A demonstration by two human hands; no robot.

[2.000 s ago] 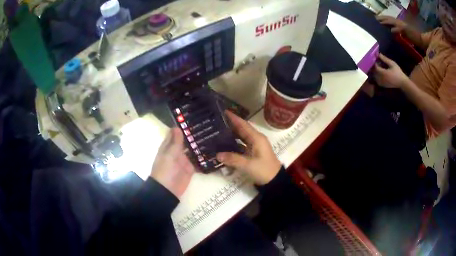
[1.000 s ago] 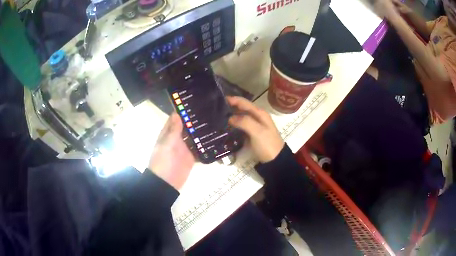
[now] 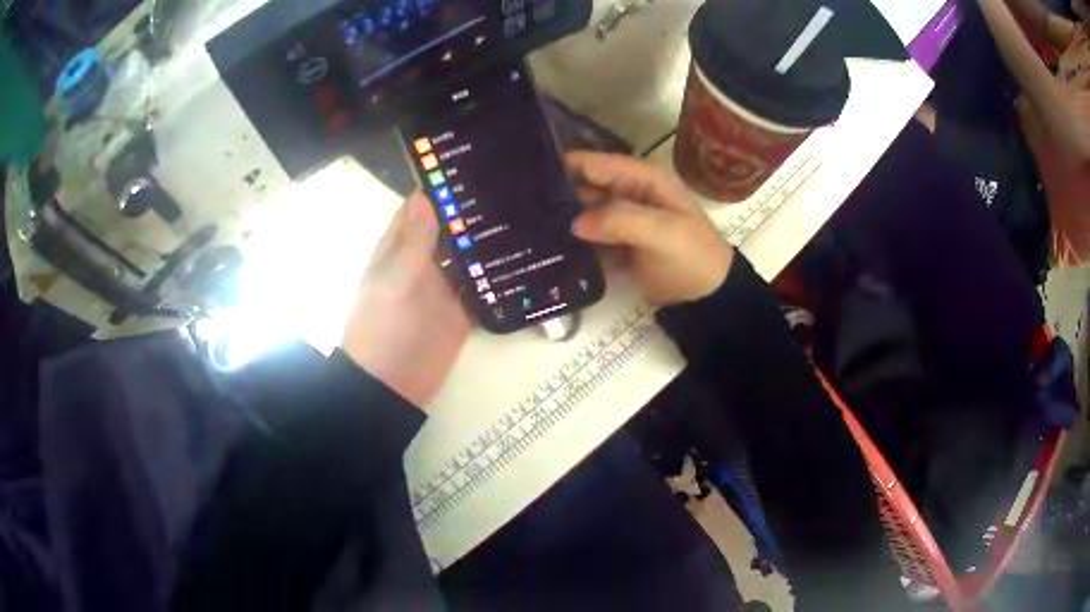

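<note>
A smartphone [image 3: 508,215] with a dark list screen and small coloured icons stands tilted in front of the machine's control panel. A cable plug shows at its lower end. My left hand [image 3: 412,305] holds the phone along its left edge, with the thumb at the side. My right hand [image 3: 657,227] is at the phone's right edge, fingers bent and touching or very near it. Whether the right hand grips the phone is hard to tell. Black sleeves cover both wrists.
The sewing machine's control panel [image 3: 359,66] shows blue digits behind the phone. Lamp glare hides the needle area at left. A lidded red-brown cup [image 3: 741,144] stands right of my right hand. A ruler scale [image 3: 514,418] runs along the table edge. A red basket [image 3: 891,478] and dark cloth [image 3: 108,454] flank the table.
The view has moved closer and lower over the table. The phone's dark list changed between the first two frames and now looks the same. My right thumb has moved off the screen to its edge.
</note>
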